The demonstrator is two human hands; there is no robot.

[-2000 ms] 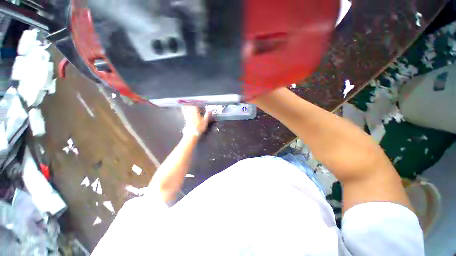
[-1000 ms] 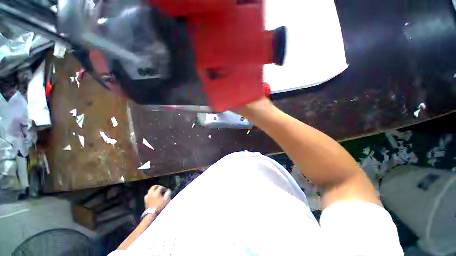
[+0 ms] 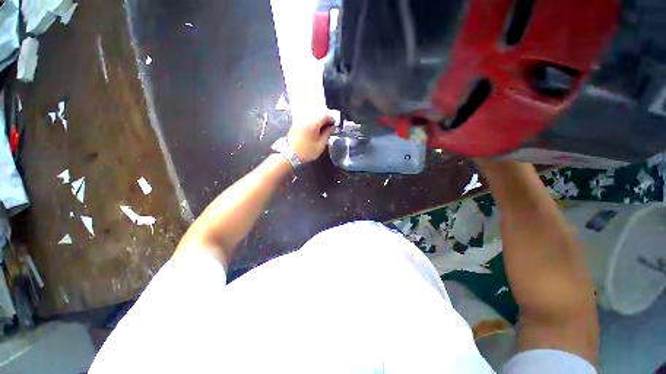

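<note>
The red and black cloth cutting machine fills the upper right of the view. Its silver base plate lies on the dark table below the motor housing. A white fabric lay shows as a bright strip left of the machine. My left hand is at the near end of the lay, beside the base plate, with fingers bent at the fabric edge; its exact grip is unclear. My right forearm reaches up under the motor housing, which hides my right hand.
White scraps lie on the brown table section at left. White fabric pieces are piled at the far left. A white bin stands at the right, below the table edge, near a scrap-littered green floor.
The machine now appears farther right and turned. My left hand has come up from below the table edge to the fabric beside the base plate. The lay now shows left of the machine.
</note>
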